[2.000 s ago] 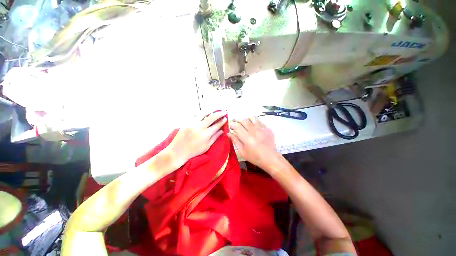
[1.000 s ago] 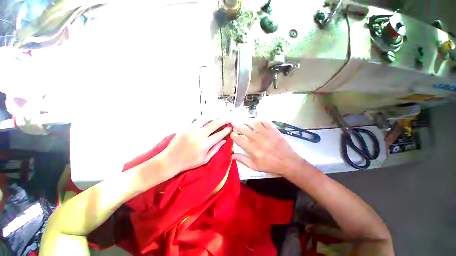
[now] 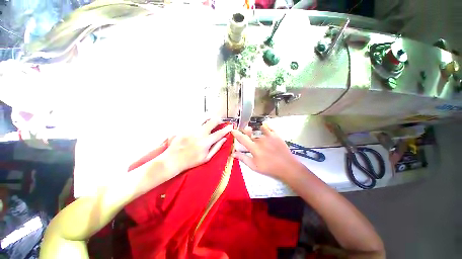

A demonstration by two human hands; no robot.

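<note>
A bright red garment piece (image 3: 177, 202) runs from the needle area over the table's front edge and down onto my lap. A yellow-gold strip (image 3: 217, 189) lies along its edge. My left hand (image 3: 195, 146) lies flat on the red cloth, fingertips near the presser foot. My right hand (image 3: 263, 152) is at the cloth's right edge, its fingers on the gold strip, close to my left fingertips. The sewing machine head (image 3: 304, 76) stands just beyond. The needle and presser foot are hard to make out in the glare.
Dark thread snips (image 3: 306, 152) lie right of my right hand, with black-handled shears (image 3: 366, 168) farther right. Small parts (image 3: 413, 152) sit at the table's right end. Pale tan strips (image 3: 76, 30) lie at the back left. The white table (image 3: 126, 101) is overexposed on the left.
The gold strip shows over a longer, straighter length below my hands. The cloth is spread flatter. My hands stay near the needle; the camera view has shifted.
</note>
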